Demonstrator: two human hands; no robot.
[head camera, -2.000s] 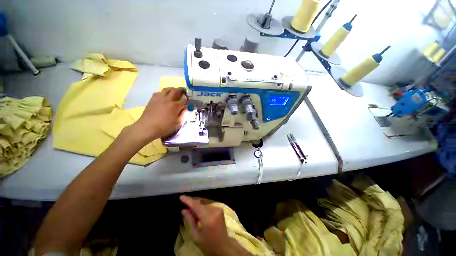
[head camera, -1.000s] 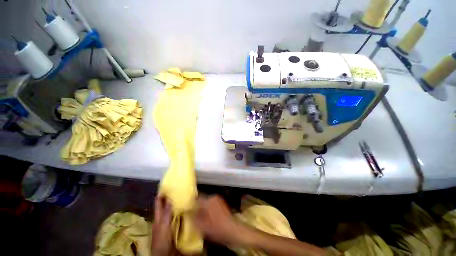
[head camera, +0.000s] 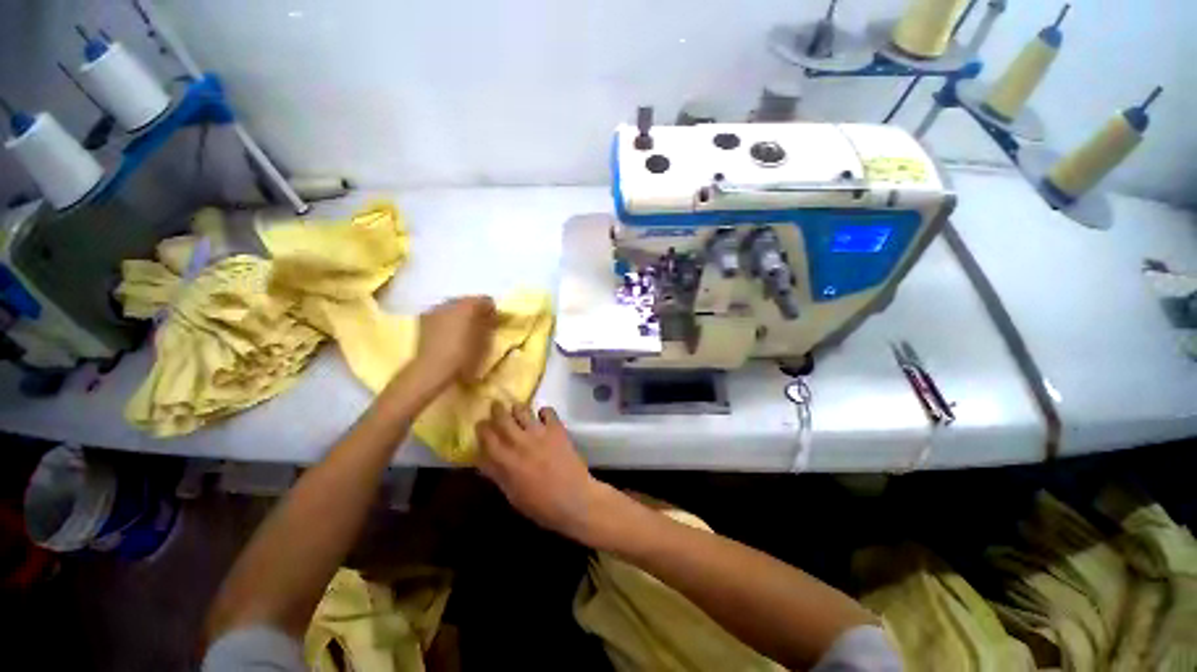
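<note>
A long yellow fabric piece (head camera: 372, 344) lies on the table left of the machine, its far end across the ruffled yellow bundle (head camera: 223, 344). My left hand (head camera: 456, 344) grips the piece near its right end, fingers closed on the cloth. My right hand (head camera: 532, 453) is at the near edge of the same piece, with the cloth at its fingertips. The overlock machine (head camera: 788, 177) stands to the right, screen lit. No fabric shows on its bright cloth plate (head camera: 597, 309).
Red and dark snips (head camera: 923, 383) and a cord with ring (head camera: 798, 394) lie right of the machine. Yellow cones (head camera: 1096, 155) stand at right, white cones (head camera: 125, 79) at left. Yellow heaps (head camera: 945, 617) hang below the table edge. A bucket (head camera: 66, 496) stands on the floor.
Both hands have moved from below the table edge up onto the table with the fabric. The piece's far end has shifted left, onto the bundle.
</note>
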